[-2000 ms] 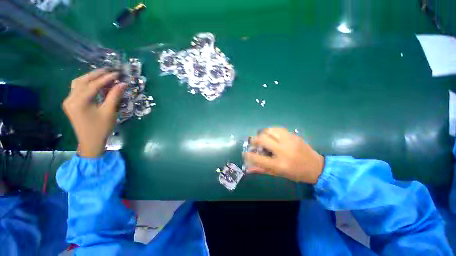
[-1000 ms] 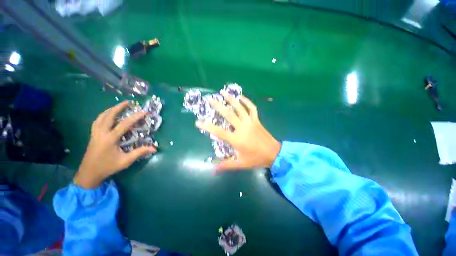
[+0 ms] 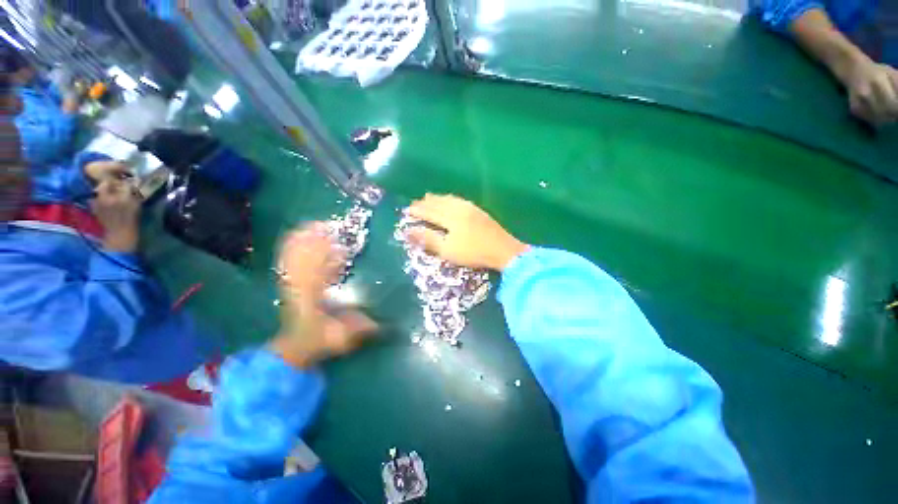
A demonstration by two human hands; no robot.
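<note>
A pile of small whitish modules (image 3: 450, 292) lies in front of me on the glossy green surface. My right hand (image 3: 445, 234) rests on its upper end, fingers bent over it; what lies under the fingers is hidden. A second pile (image 3: 352, 234) lies to the left. My left hand (image 3: 320, 285) is blurred at the near left side of it, thumb spread away from the fingers; whether it grips a module cannot be seen. A single module (image 3: 404, 476) lies apart at the bottom.
A grey metal bar (image 3: 281, 108) slants in from the upper left, ending by the left pile. A pale blister tray (image 3: 366, 37) is at the top. A dark small object (image 3: 370, 136) lies behind the bar. Other people's hands (image 3: 872, 91) show at upper right and left.
The view has turned left, bringing in the tray and people. My right hand has shifted to the pile's upper end, and more of the pile shows. My left hand has moved to the left pile's near side.
</note>
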